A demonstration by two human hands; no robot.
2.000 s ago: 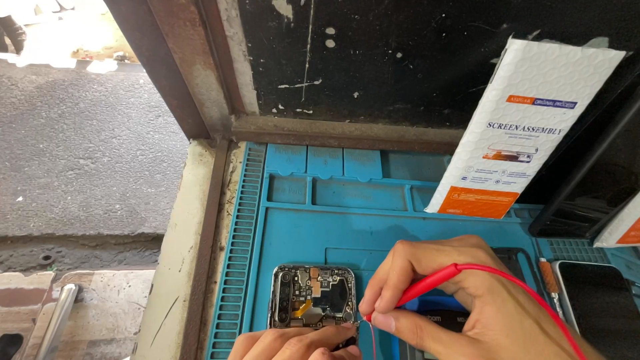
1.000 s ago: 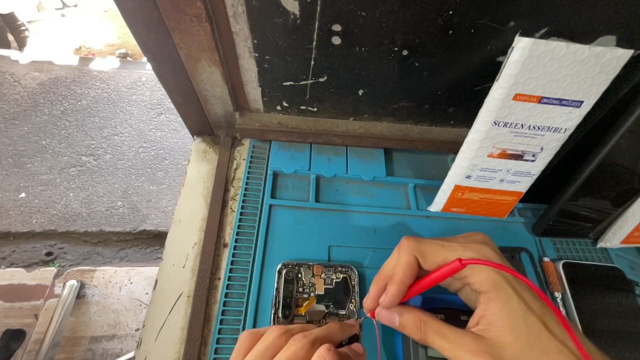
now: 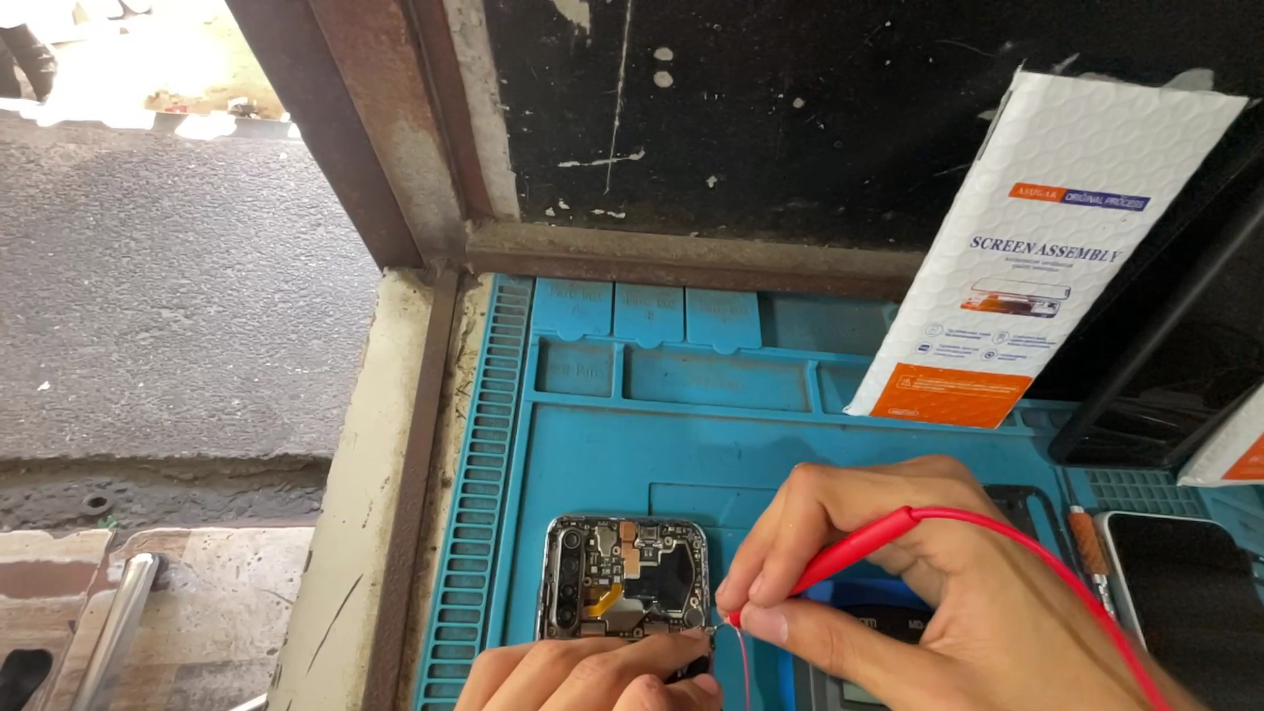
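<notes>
An opened smartphone (image 3: 632,573) with its circuit board and camera row bared lies on the blue silicone repair mat (image 3: 612,454). My left hand (image 3: 592,676) rests over the phone's lower part, an index fingertip at its right edge; whether it grips anything is hidden. My right hand (image 3: 889,592) pinches a red test probe (image 3: 854,548) just right of the phone, its tip close to my left fingertip. A thin pink wire (image 3: 746,667) hangs down from the probe's tip. Partly under my right hand is a blue and dark multimeter (image 3: 869,617).
A white screen assembly package (image 3: 1047,247) leans at the back right. To the right lie another smartphone (image 3: 1185,583) and a screwdriver with an orange-brown handle (image 3: 1088,543). A rusty metal frame (image 3: 425,444) borders the mat's left side. A dark scratched panel (image 3: 731,118) stands behind.
</notes>
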